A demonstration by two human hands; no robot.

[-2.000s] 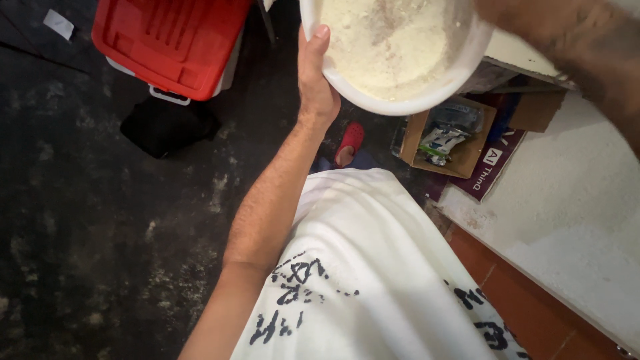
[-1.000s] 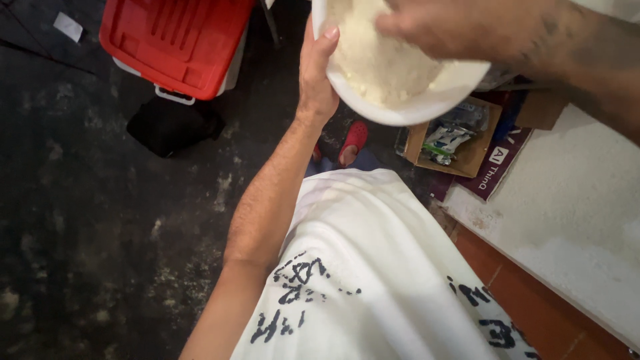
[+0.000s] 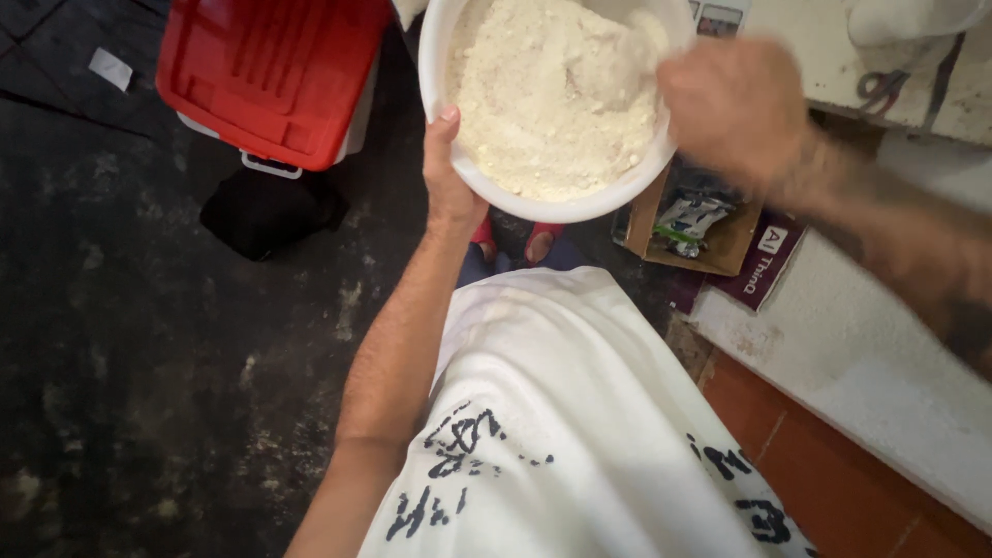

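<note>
A white bowl [image 3: 570, 209] full of pale yellow, crumbly powder [image 3: 550, 101] is held up at the top centre. My left hand [image 3: 452, 174] grips its left side, thumb on the outer rim and the other fingers hidden beneath. At the bowl's right edge is my right hand [image 3: 732, 112], blurred by motion, its fingers curled. Something whitish and blurred extends from those fingers into the powder; what it is cannot be made out.
A red-lidded bin [image 3: 267, 85] stands on the dark floor, a black cloth-like item [image 3: 267, 213] beside it. An open cardboard box [image 3: 697, 260] with packets lies right of my feet. Scissors [image 3: 882, 89] and a white container [image 3: 903, 19] are on the white tabletop [image 3: 833, 70] at the upper right.
My right hand was over the powder a second ago and is now at the bowl's right edge. The bowl was tilted then and now faces the view more fully. My left hand keeps its grip.
</note>
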